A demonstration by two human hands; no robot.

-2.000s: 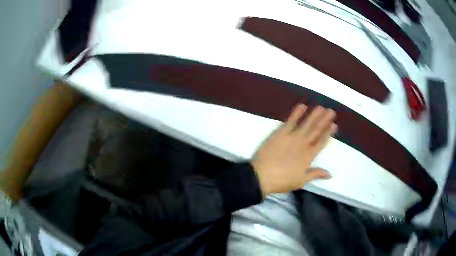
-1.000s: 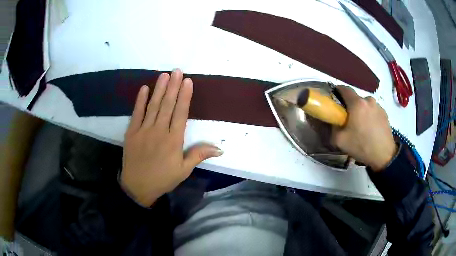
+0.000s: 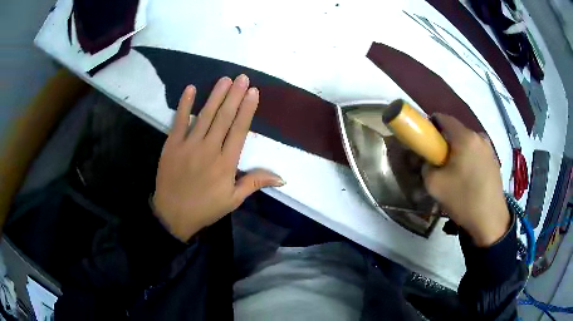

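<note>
A maroon piece [image 3: 292,111] lies on a longer dark interlining strip [image 3: 195,70] across the white table; the strip shows as a border and at the left end. My left hand [image 3: 204,157] lies flat over the left part of both, fingers slightly apart, holding nothing. My right hand [image 3: 468,172] grips the yellow handle of the steam iron [image 3: 386,157]. The iron's silver tip is on the right part of the maroon piece and hides what lies under it.
Another maroon piece [image 3: 424,78] lies behind the iron. Red-handled shears [image 3: 519,174] and a dark flat pad [image 3: 538,182] are at the right. Stacked dark pieces [image 3: 103,22] lie at the left end. A blue hose [image 3: 529,235] hangs at the right edge. Thin pale strips [image 3: 447,44] lie at the back.
Two seconds ago only one hand and no iron showed. By one second ago my left hand lay on the left part and the iron was on the cloth. Since then the view has mainly tilted.
</note>
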